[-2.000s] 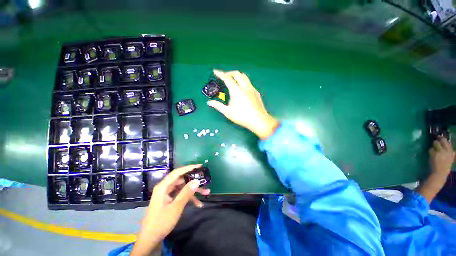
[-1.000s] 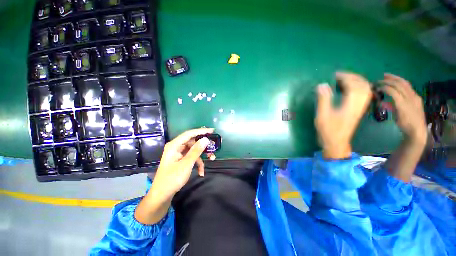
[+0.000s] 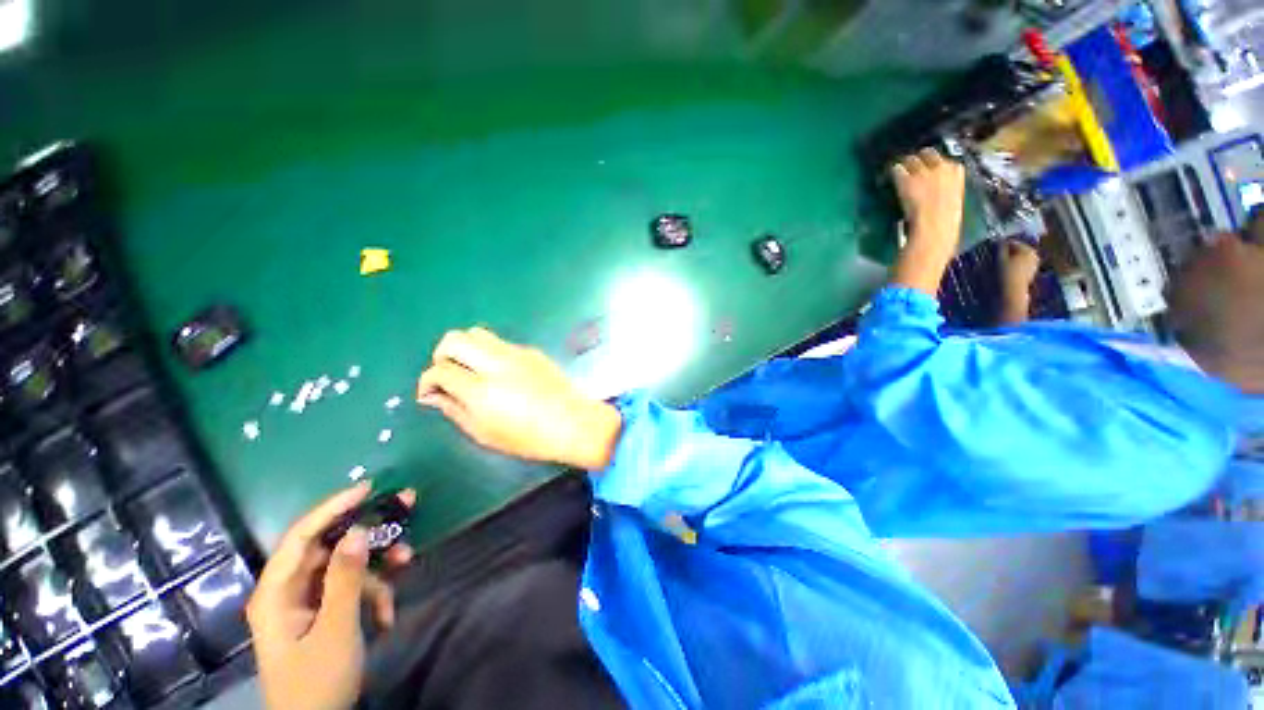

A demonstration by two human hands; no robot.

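Observation:
My left hand (image 3: pixel 322 596) holds a black device housing (image 3: pixel 377 524) in its fingertips at the front edge of the green mat. My right hand (image 3: pixel 513 400) is low over the mat, fingers bent together beside the small white pieces (image 3: pixel 316 391); whether it pinches anything cannot be told. Several white pieces lie scattered between the hands and a loose housing (image 3: pixel 209 337) at left. A yellow scrap (image 3: pixel 374 261) lies behind them.
A black blister tray (image 3: pixel 125 486) is at left, cut off by the picture's edge. Two housings (image 3: pixel 671 230) lie apart at back right. A faint flat square piece (image 3: pixel 585 336) lies right of my right hand. A neighbour's hand (image 3: pixel 933 194) is at a dark parts holder (image 3: pixel 887 146).
The view has turned right. My right hand has come back from beside the neighbour's hand to the white pieces. The neighbour's hand is now at the parts holder. My left hand still holds its housing.

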